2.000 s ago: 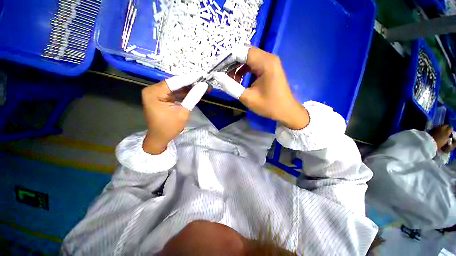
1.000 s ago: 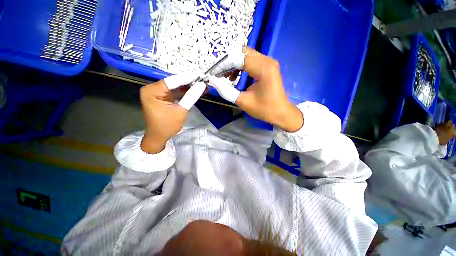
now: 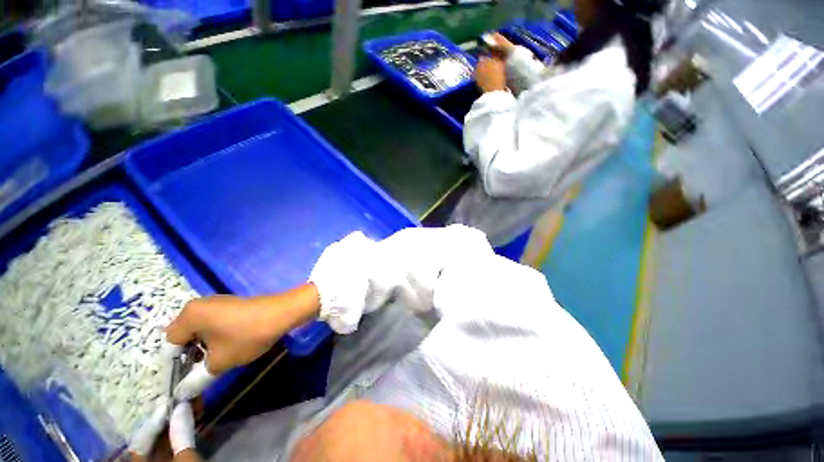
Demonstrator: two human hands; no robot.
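My right hand (image 3: 230, 332), with white finger cots, is at the front edge of the tray of white parts. It grips a slim metal part (image 3: 175, 372) between thumb and fingers. My left hand (image 3: 172, 435) is at the bottom edge and mostly cut off. Its white-covered fingertips close around the lower end of the metal part; the exact contact is blurred. Small white plastic parts (image 3: 68, 262) lie heaped in the blue tray, with a bare blue patch among them.
A large empty blue tray (image 3: 271, 194) lies beyond my right hand. Clear containers (image 3: 178, 90) stand behind. A person in a white smock (image 3: 565, 122) works beside a blue tray of metal parts (image 3: 429, 65). A clear box (image 3: 68, 406) is at the lower left.
The view has swung to the right, so my hands and the white heap now show at the lower left. Both hands stay together at the metal part.
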